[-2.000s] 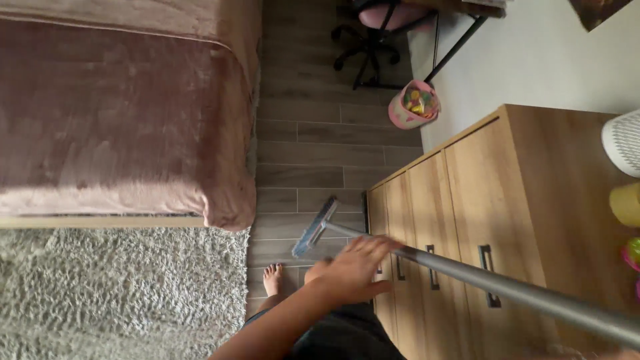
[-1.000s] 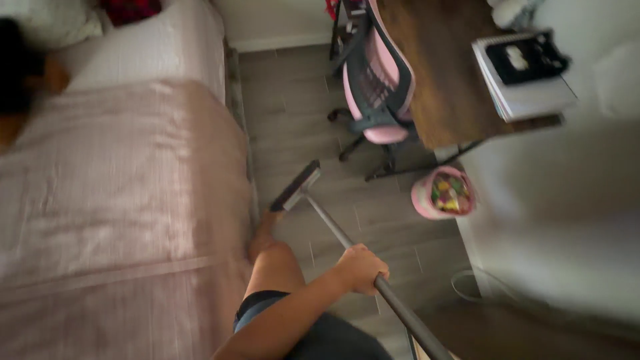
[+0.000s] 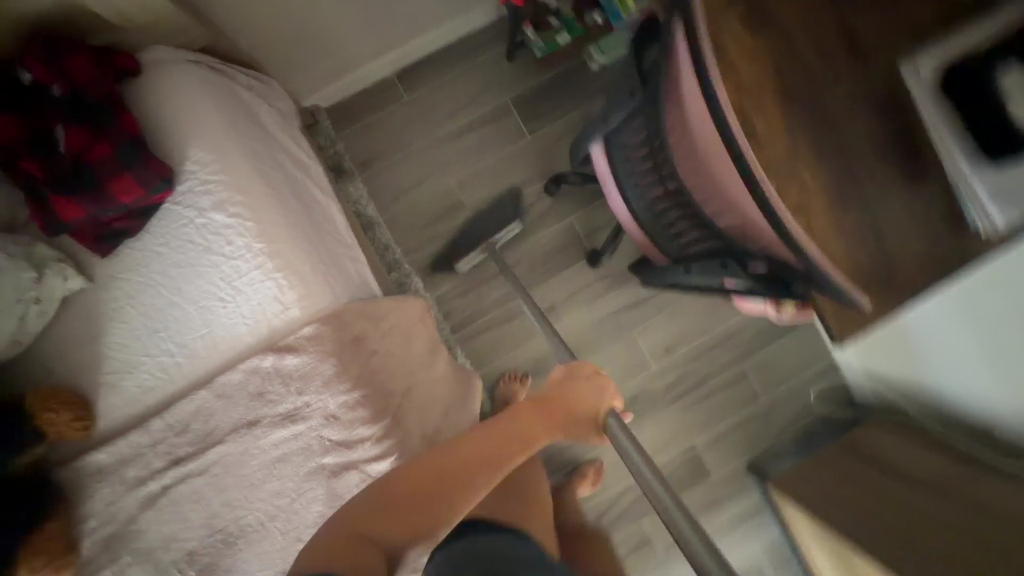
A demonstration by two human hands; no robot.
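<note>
My left hand (image 3: pixel 580 402) is closed around the grey handle (image 3: pixel 534 310) of a broom, with the forearm reaching in from the bottom left. From the hand the handle slants down to the bottom right edge and up to the broom head (image 3: pixel 482 232), whose dark bristles are blurred against the wood-look tile floor (image 3: pixel 632 336). The broom head lies between the bed and the desk chair. Both bare feet stand on the floor near my left hand. My right hand is outside the view.
On the left is a bed (image 3: pixel 240 240) with a pink blanket (image 3: pixel 344 384) and a red plaid cloth (image 3: pixel 88 152). A grey rug (image 3: pixel 360 192) edges it. To the right stand a pink and black wheeled chair (image 3: pixel 680 176), a wooden desk (image 3: pixel 808 136) and a wooden cabinet (image 3: pixel 904 488).
The view has moved a lot, from the drawers and shaggy rug to the bed and desk. The broom head is now on the floor beside the chair. My left hand has stayed on the handle.
</note>
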